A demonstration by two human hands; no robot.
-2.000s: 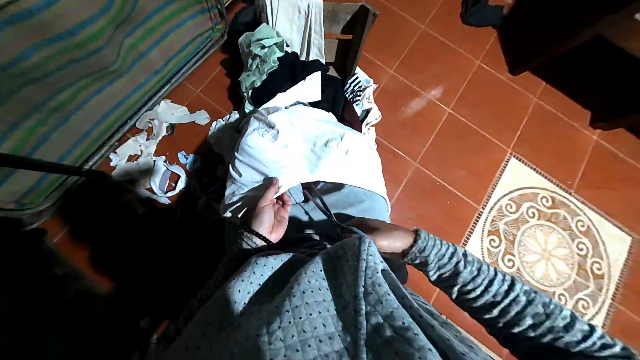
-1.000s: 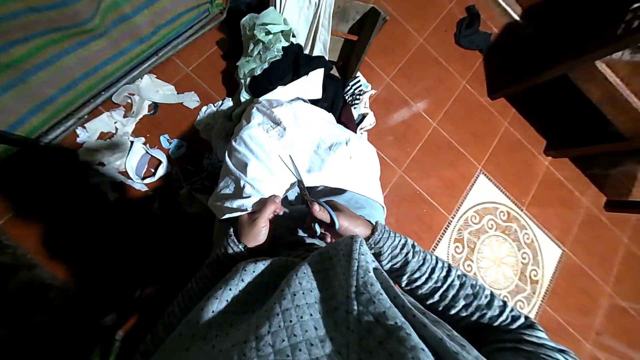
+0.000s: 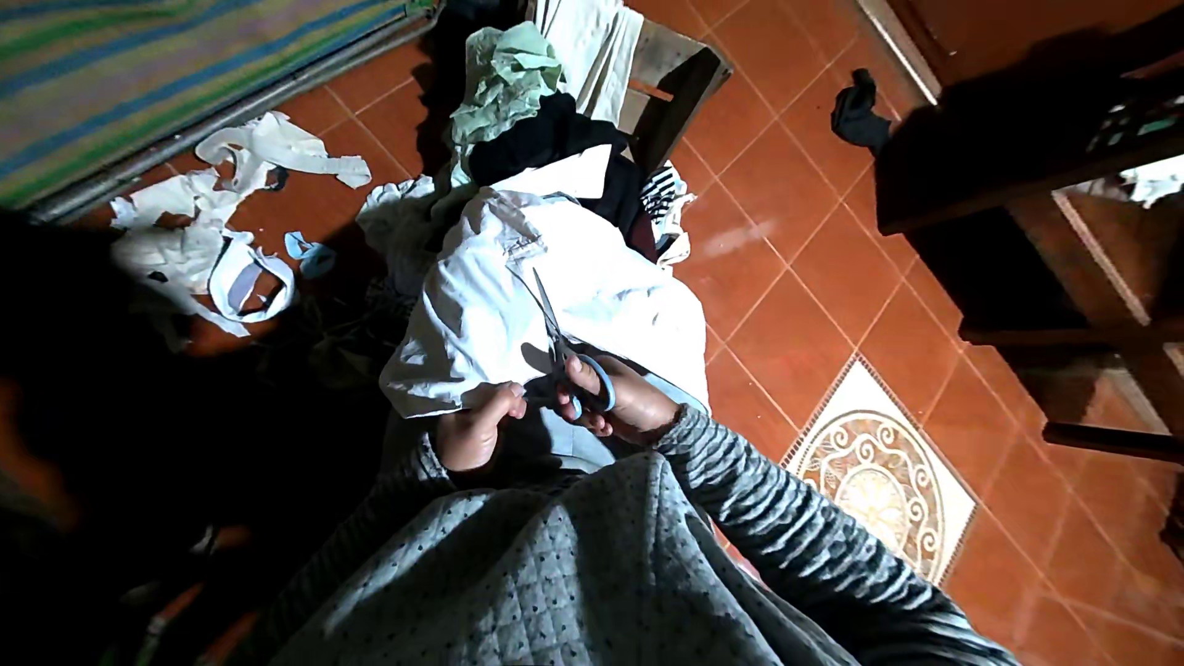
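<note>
My right hand (image 3: pixel 629 398) holds a pair of scissors (image 3: pixel 555 338) by blue handles, the blades pointing up and away over a white cloth (image 3: pixel 592 287). That cloth lies spread across my lap. Left of the scissors, my left hand (image 3: pixel 476 427) is closed, thumb against fingers, at the cloth's near edge; what it pinches is too dark to make out. Grey fabric (image 3: pixel 569 439) shows between the two hands.
A wooden chair (image 3: pixel 680 92) stands ahead, with a green cloth (image 3: pixel 509 79) and black cloth (image 3: pixel 546 134) heaped before it. White fabric scraps (image 3: pixel 185 231) lie on the tiled floor at left. Dark wooden shelving (image 3: pixel 1008 203) stands at right, near a black cloth item (image 3: pixel 860 111).
Two seconds ago the scissors were low by my lap, their blades not plainly seen; now my right hand holds them up over the white cloth. Both hands are closer together.
</note>
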